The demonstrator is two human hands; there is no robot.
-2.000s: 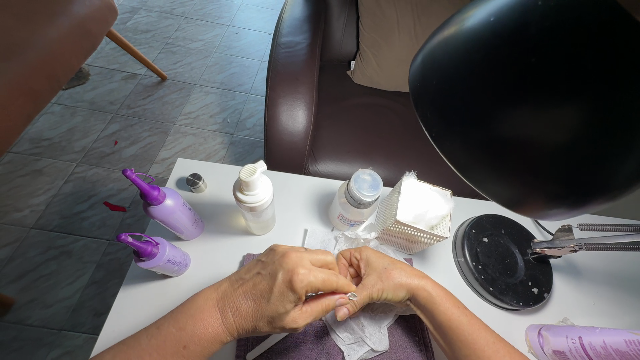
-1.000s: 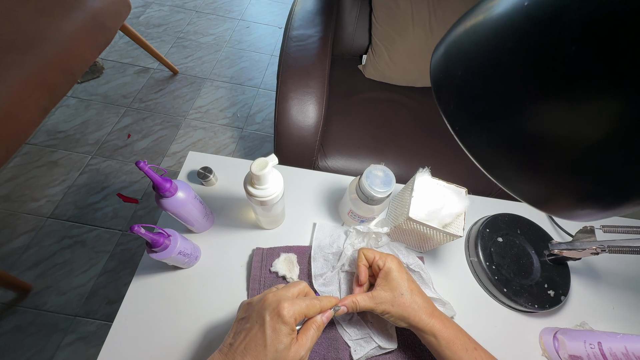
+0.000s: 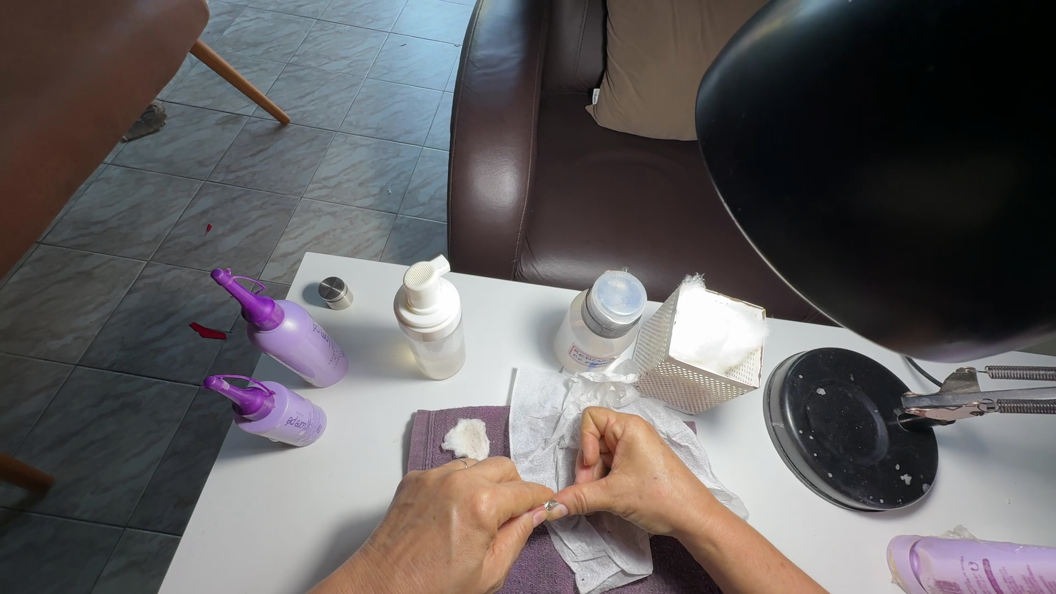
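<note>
My left hand (image 3: 462, 524), with a ring on one finger, pinches a small silvery thing (image 3: 550, 504) between thumb and index finger. The thumb of my right hand (image 3: 631, 483) meets it from the other side, its other fingers curled; whether that hand also grips it is unclear. Both hands are over a crumpled white tissue (image 3: 606, 549) on a folded purple towel (image 3: 423, 437). Beyond my left hand, a cotton wad (image 3: 467, 438) lies on the towel. Behind the tissue stand a clear bottle with a pump-type lid (image 3: 598, 326) and a patterned box of white cotton (image 3: 693, 371).
Two purple squeeze bottles (image 3: 301, 346) (image 3: 285, 417), a metal cap (image 3: 335, 293) and a white pump bottle (image 3: 431, 326) stand on the white table (image 3: 264, 511). At the right are a black lamp shade (image 3: 891, 165), its round base (image 3: 854, 429) and a lying purple bottle (image 3: 973, 565). A brown leather armchair (image 3: 594, 198) stands behind.
My hands have moved down toward the near side of the towel, and the cotton wad and more of the tissue show. Their fingertips stay together.
</note>
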